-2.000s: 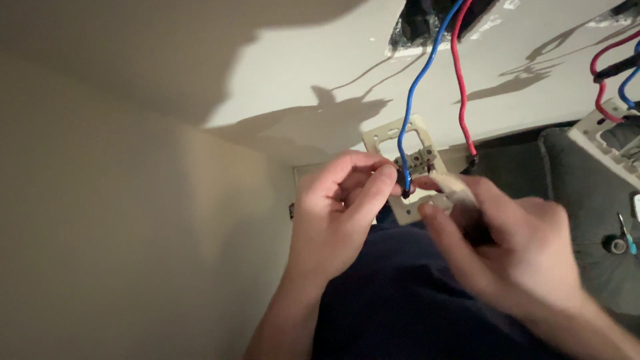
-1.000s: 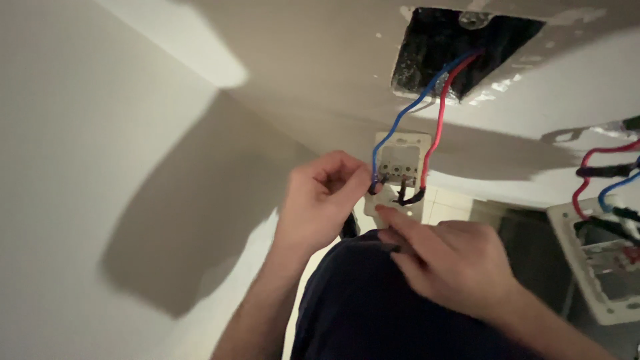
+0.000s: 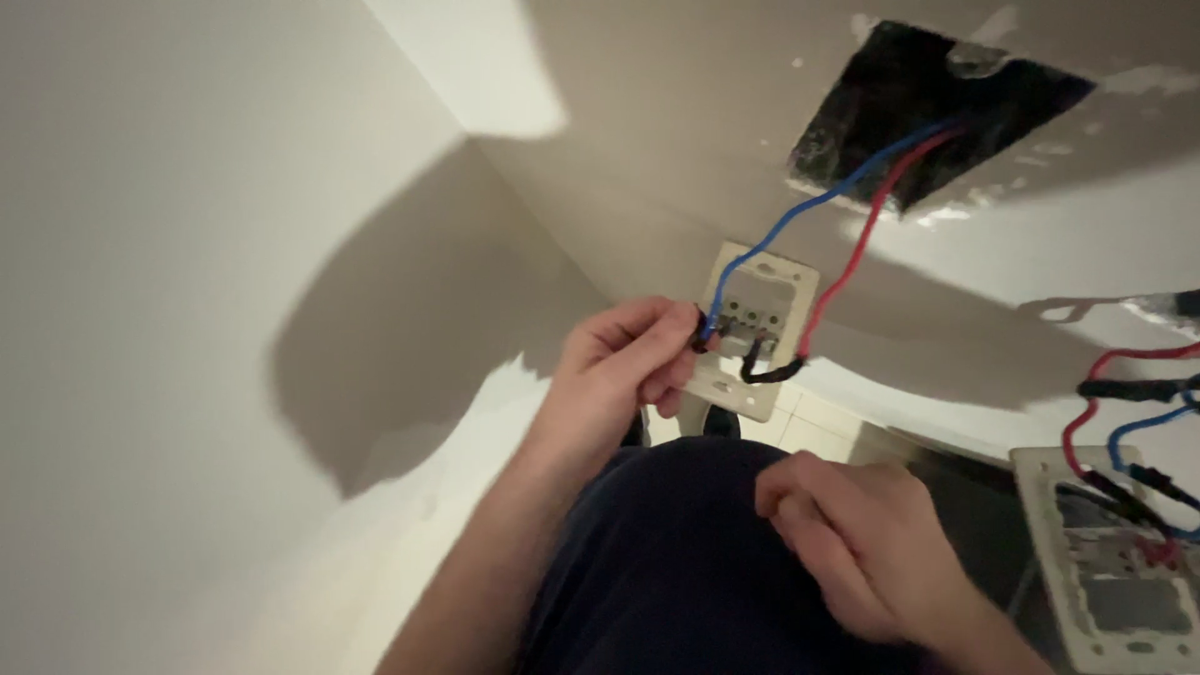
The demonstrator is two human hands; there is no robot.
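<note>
My left hand (image 3: 633, 366) pinches the black-taped end of a blue wire (image 3: 783, 221) at the left edge of a cream switch or socket mounting frame (image 3: 806, 300). A red wire (image 3: 861, 246) runs down to the frame's right side, where black tape (image 3: 773, 377) covers its lower end, bent toward the terminals (image 3: 753, 319). Both wires come out of a square wall opening (image 3: 914, 103). Below and right of the frame, my right hand (image 3: 853, 534) is loosely curled, apart from the wires; whether its fingers hold something small cannot be seen.
A second cream mounting frame (image 3: 1041, 525) with red and blue wires is at the right edge. Black tape (image 3: 1125, 389) wraps its wires. A pale wall (image 3: 187, 234) rises on the left. Floor tiles (image 3: 811, 422) show under the first frame.
My right hand has moved away from the first frame, down and to the right. My left hand stays at the blue wire's end. The red wire's lower end, apart from the frame earlier, now lies against it.
</note>
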